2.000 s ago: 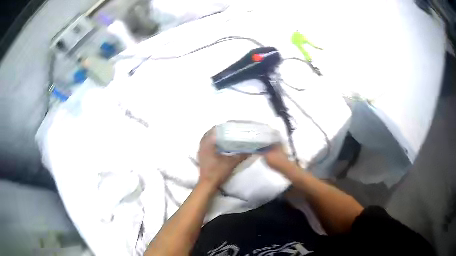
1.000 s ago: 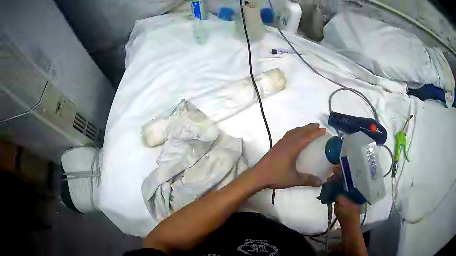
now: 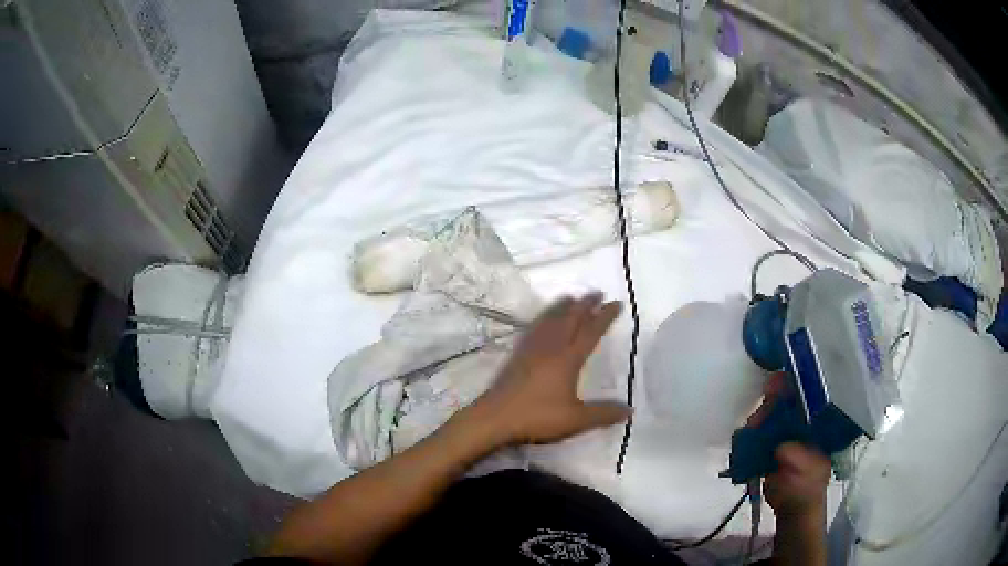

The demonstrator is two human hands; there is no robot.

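Observation:
My right hand (image 3: 798,475) grips the teal handle of the spot cleaning gun (image 3: 840,354), whose grey boxy body points its blue label side to the upper right. The cloudy white bottle (image 3: 699,359) is on the gun's left side at the teal collar (image 3: 765,332). My left hand (image 3: 558,381) is open, slightly blurred, with fingers spread, left of the bottle and not touching it. It is over the edge of a crumpled grey-white cloth (image 3: 442,354). Whether it touches the cloth I cannot tell.
A padded roll (image 3: 575,230) lies behind the cloth on the white table cover (image 3: 409,133). A black power cord (image 3: 619,144) crosses the table. Small bottles (image 3: 713,77) stand near the wall. A thin pen-like item (image 3: 674,148) lies behind the roll. White fabric (image 3: 873,177) is at the upper right.
My left hand has let go of the bottle and moved left with fingers spread. My right hand still holds the gun, now a little further right. The view has shifted, and the hair dryer is no longer visible.

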